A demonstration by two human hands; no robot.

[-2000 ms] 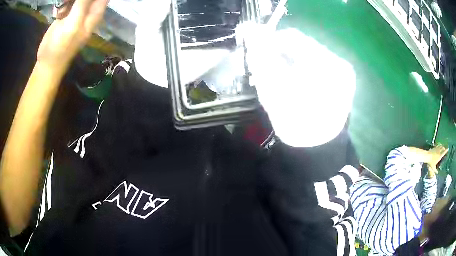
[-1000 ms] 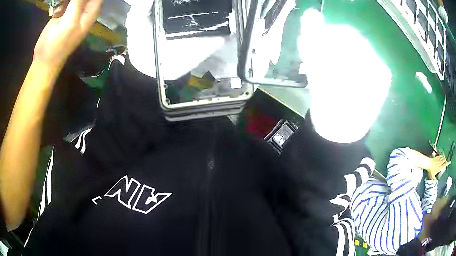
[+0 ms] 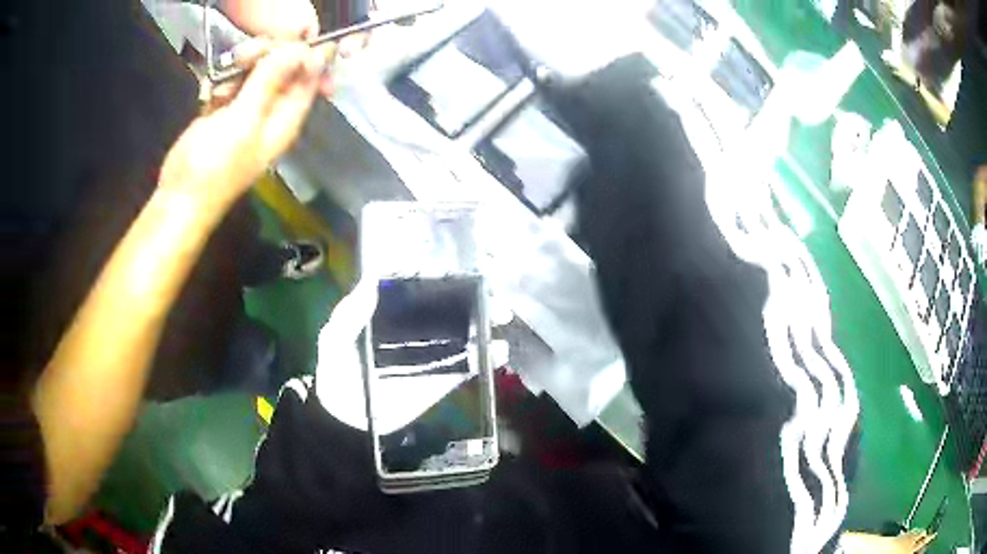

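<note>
My left hand [image 3: 342,373], a white glove in glare, holds a small stack of phone middle frames [image 3: 433,476] upright in front of my black jacket. The frames have silvery rims and large windows. My right arm in its black sleeve reaches up over a white sheet. My right hand [image 3: 579,30] is a white blur there that merges with the sheet; its fingers and anything in them cannot be made out. Dark-rimmed frames lie on the white sheet [image 3: 563,271], one [image 3: 460,74] and another [image 3: 536,154] left of my sleeve, others further right.
Another person's bare forearm and hand [image 3: 233,135] reach in from the left, holding a thin frame seen edge-on. A white tray [image 3: 882,243] with rows of dark parts stands on the green bench [image 3: 806,200] at the right. Part of another hand shows at the bottom right.
The view has shifted towards the sheet. My right hand, earlier beside a single frame held apart from the stack, has moved up over the sheet. The stack appears lower. The other person's hand now holds a frame.
</note>
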